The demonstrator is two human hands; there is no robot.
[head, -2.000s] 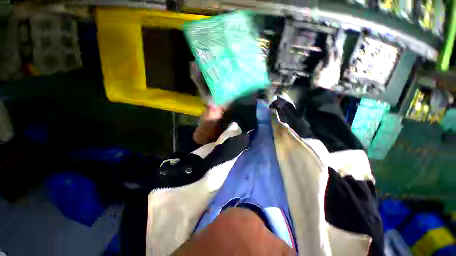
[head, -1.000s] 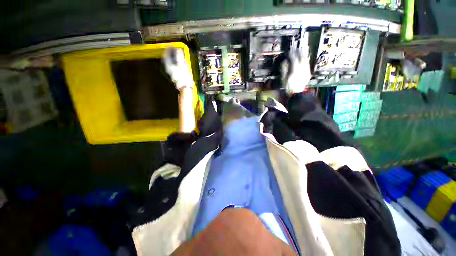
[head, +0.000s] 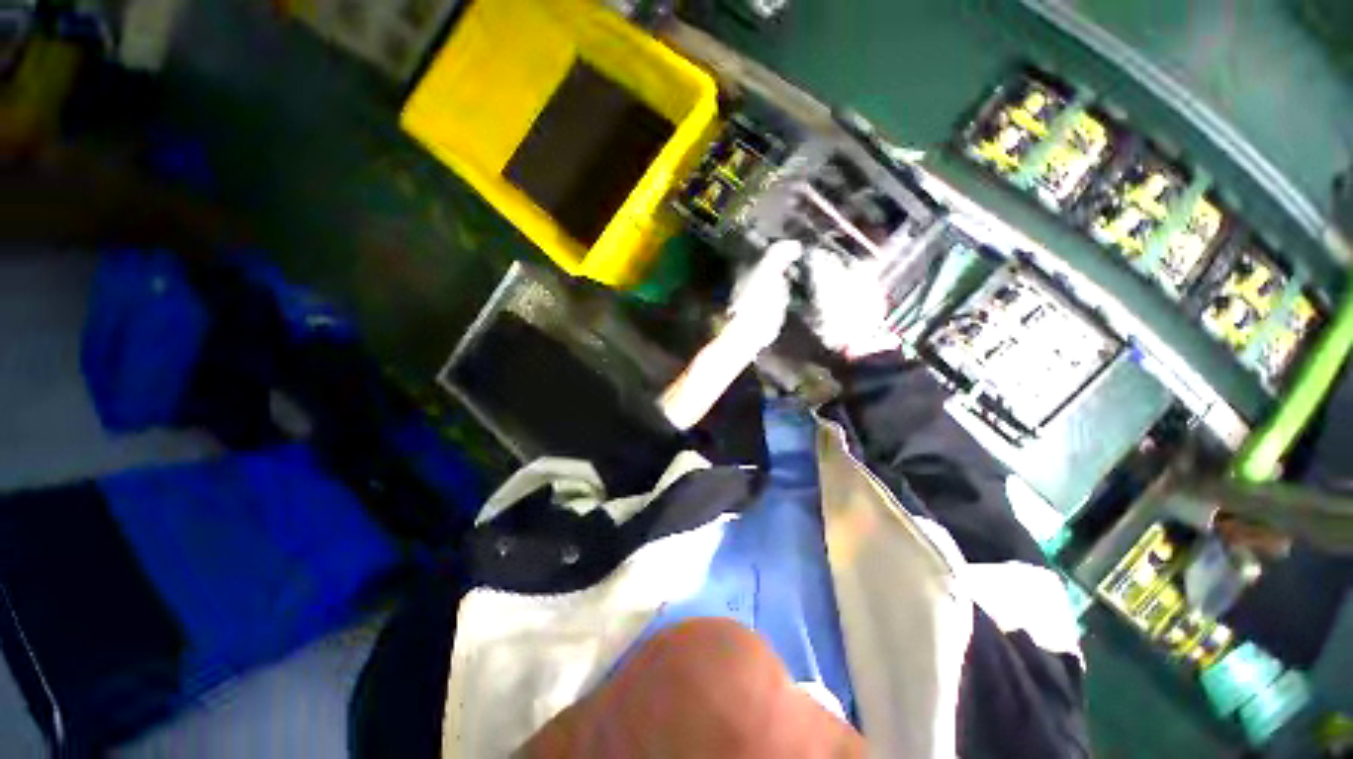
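Observation:
My left hand [head: 766,295], in a white glove, is over the near edge of a dark solder pallet [head: 856,208] on the bench. My right hand [head: 849,303], also gloved, is just right of it at the same pallet. Blur hides the fingers, so I cannot tell what either hand grips. A dark pallet with a board [head: 727,181] lies to the left. A pallet with a pale, packed board [head: 1027,347] lies to the right. The yellow tote [head: 490,89], with a dark sheet inside, stands at the bench's left.
A conveyor [head: 950,45] behind the bench carries several boards [head: 1140,203] in pallets. A crate of yellow-black parts [head: 1157,586] and teal pieces [head: 1255,690] are at lower right. A grey-edged stand [head: 478,329] is below the tote. Blue totes [head: 245,549] stand on the floor at left.
The view has turned, so the bench now slants down to the right. The teal board seen two seconds ago is out of my left hand. That hand has moved from the tote to beside my right hand.

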